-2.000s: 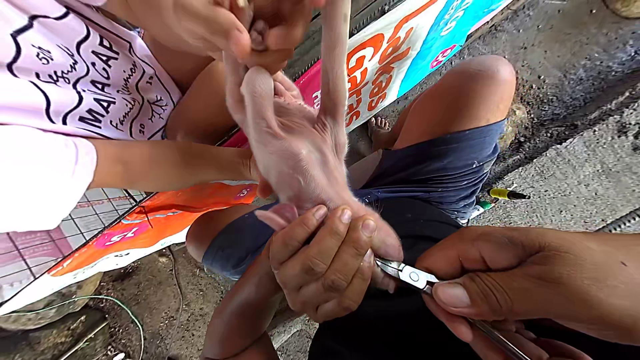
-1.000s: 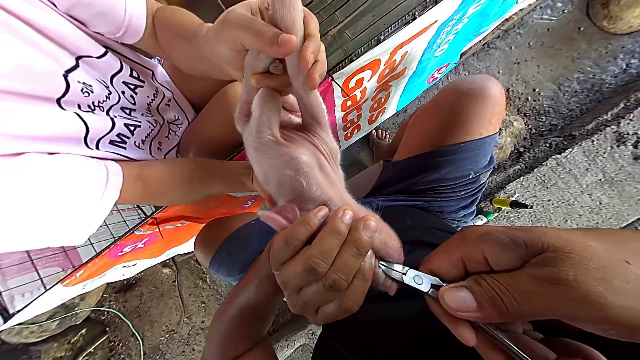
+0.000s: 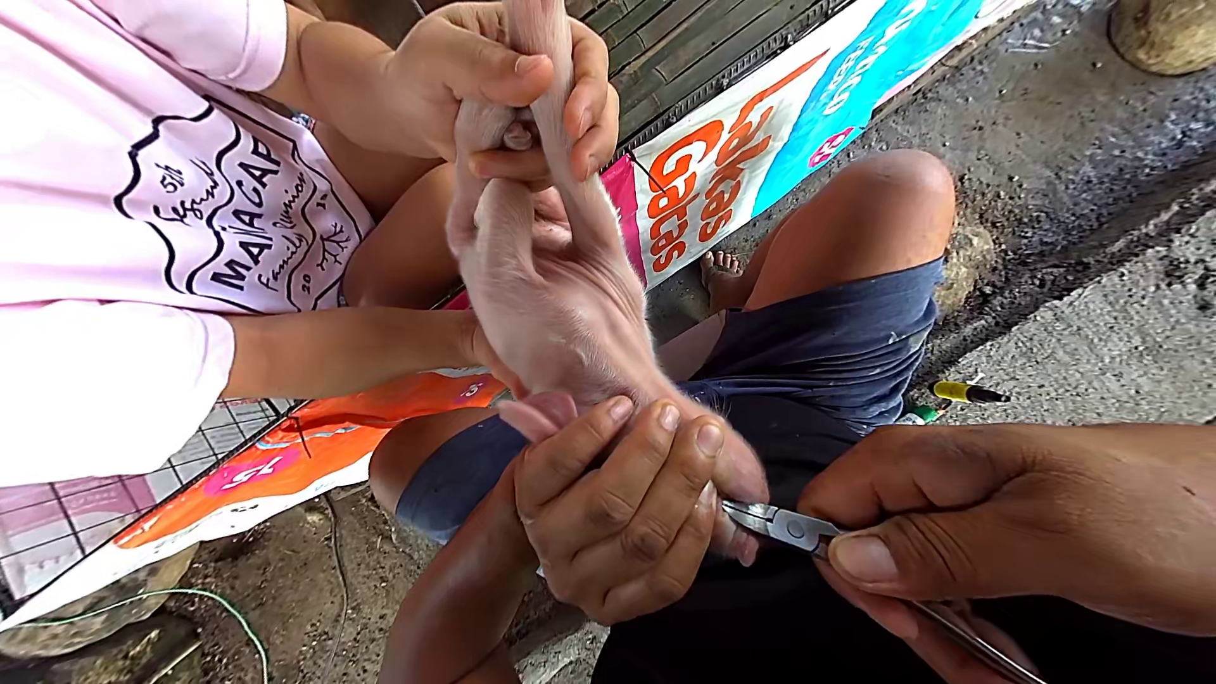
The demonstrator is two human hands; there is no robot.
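Observation:
A pink piglet (image 3: 570, 313) hangs head down at the centre. My left hand (image 3: 622, 518) is wrapped around its head and jaw, below its ear (image 3: 539, 415). My right hand (image 3: 950, 522) comes in from the right and grips metal nippers (image 3: 798, 528) by their handles. The jaws of the nippers are at the piglet's mouth; their tips are partly hidden there, so whether they touch a tooth cannot be told. Another person's hand (image 3: 513, 85) holds the piglet's hind legs, and that person's other hand, mostly hidden, is behind its body.
The other person's pink shirt (image 3: 256, 218) fills the upper left. Knees and dark blue shorts (image 3: 826, 332) lie beneath the piglet. A printed banner (image 3: 703, 180) crosses behind, beside bamboo slats (image 3: 693, 47) and wire mesh (image 3: 204, 446). A yellow and black marker (image 3: 969, 391) lies on concrete at the right.
The other person's upper hand and pink shirt have shifted right, and the piglet's hind end has moved slightly with them. My two hands have hardly moved, with the nippers still at the mouth.

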